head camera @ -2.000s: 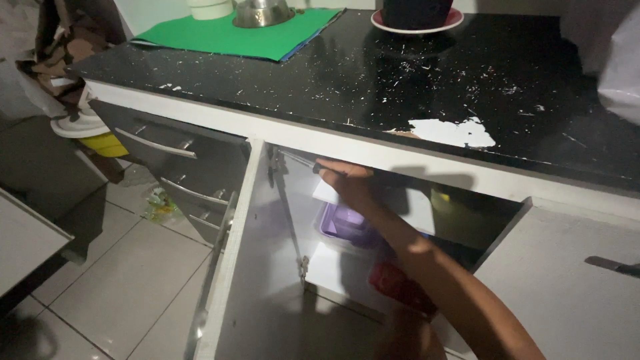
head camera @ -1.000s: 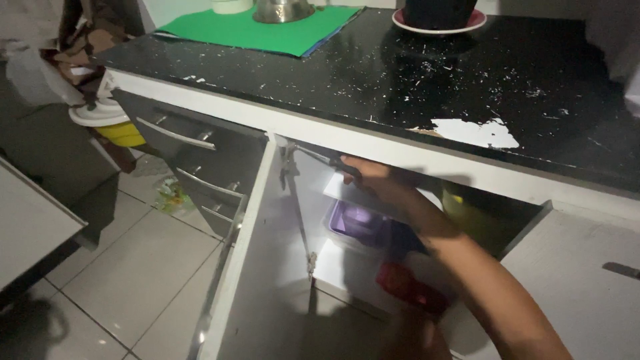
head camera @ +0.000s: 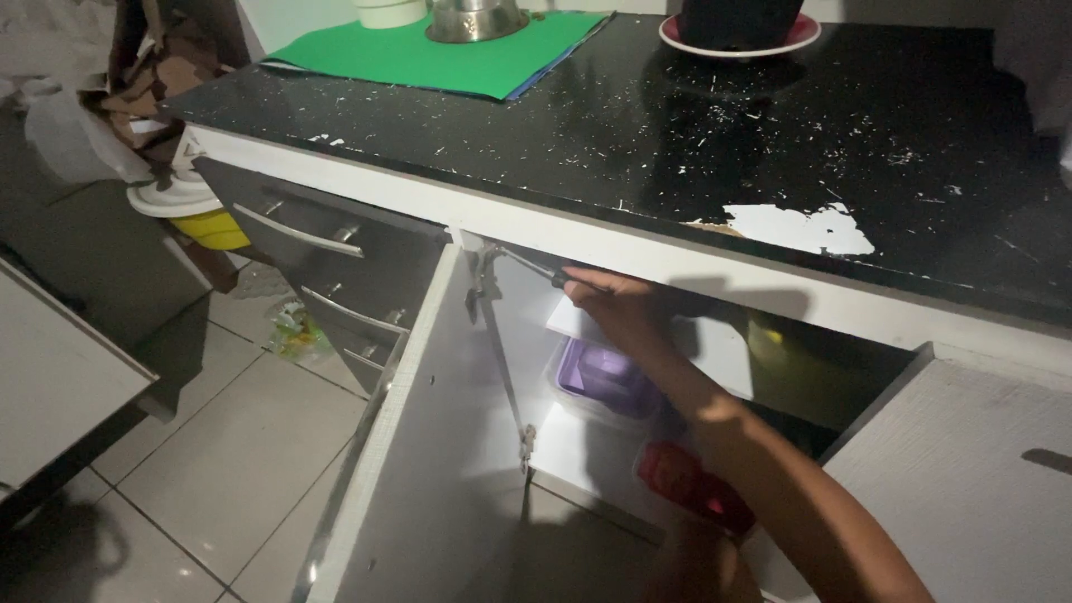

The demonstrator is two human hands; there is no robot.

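Observation:
My right hand (head camera: 607, 297) reaches into the open cabinet, closed around the dark handle of a screwdriver (head camera: 557, 276). Its metal shaft points up and left, and the tip is at the upper hinge (head camera: 484, 272) of the open white cabinet door (head camera: 419, 469). Whether the tip sits in a screw is too small to tell. A lower hinge (head camera: 528, 444) joins the same door to the side panel. Behind my forearm are a purple plastic container (head camera: 599, 368) and a red object (head camera: 691, 486). My left hand is not visible; part of a limb shows at the bottom edge.
The worn black countertop (head camera: 536, 159) overhangs the cabinet, with a green sheet (head camera: 452, 63), a metal vessel (head camera: 476, 21) and a pot on a red-rimmed plate (head camera: 741, 50) on top. Dark drawers (head camera: 310, 226) adjoin the door. A second cabinet door (head camera: 971, 469) is at right.

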